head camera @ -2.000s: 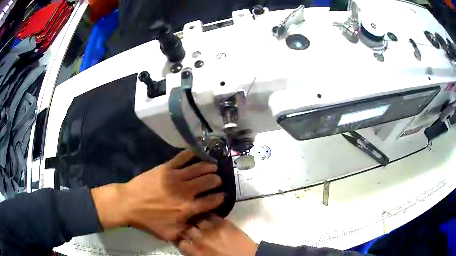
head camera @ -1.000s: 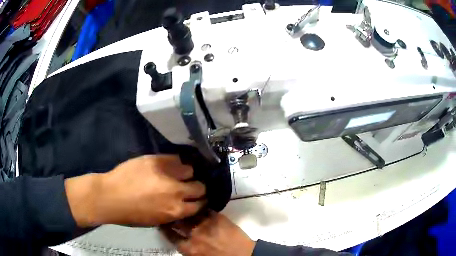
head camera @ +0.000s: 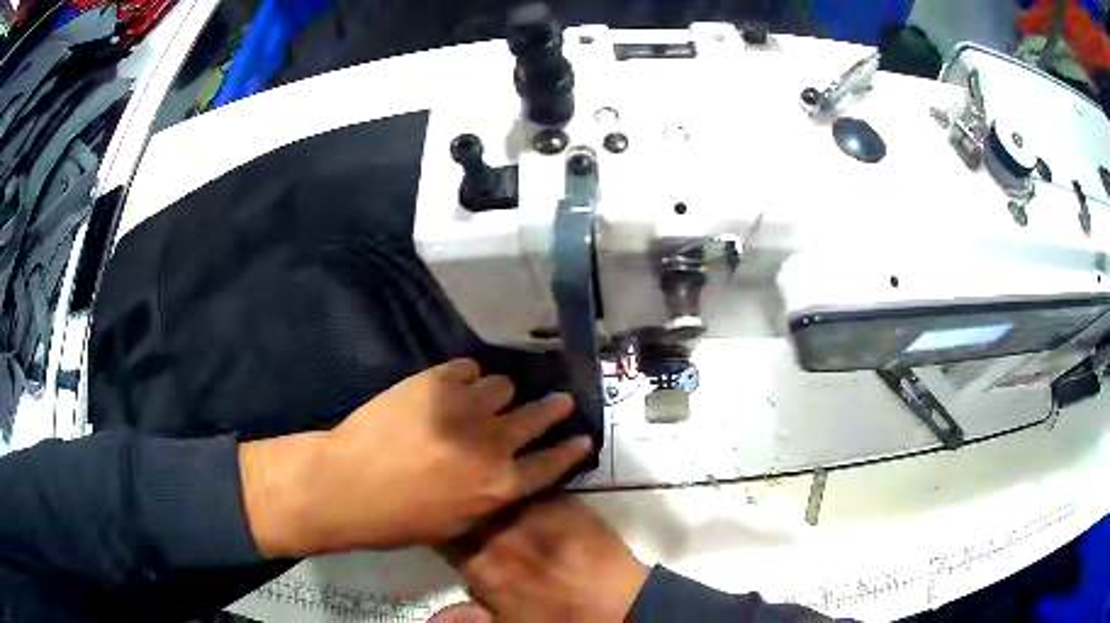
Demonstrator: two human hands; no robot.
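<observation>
A large black bag panel (head camera: pixel 268 292) lies on the white table left of the sewing machine head (head camera: pixel 718 158), its right edge running under the head. The needle area, behind the grey curved guard (head camera: pixel 577 274), is mostly hidden. My left hand (head camera: pixel 420 456) lies on the panel, fingers pressing its right edge just in front of the guard. My right hand (head camera: pixel 554 566) is below it at the panel's near edge, blurred; its fingertips are partly hidden under my left hand, so its hold is unclear.
Dark thread snips (head camera: pixel 921 405) lie on the machine bed at right, below the control panel (head camera: pixel 962 335). A heap of grey-black cut strips (head camera: pixel 43 219) is at far left. Ruler marks run along the table's near edge (head camera: pixel 974 542). Blue material shows at the top left and lower right.
The view has shifted, so the machine appears further right. The black panel has turned and spread flatter. My left hand has moved from gripping the bunched edge to lying flatter on it.
</observation>
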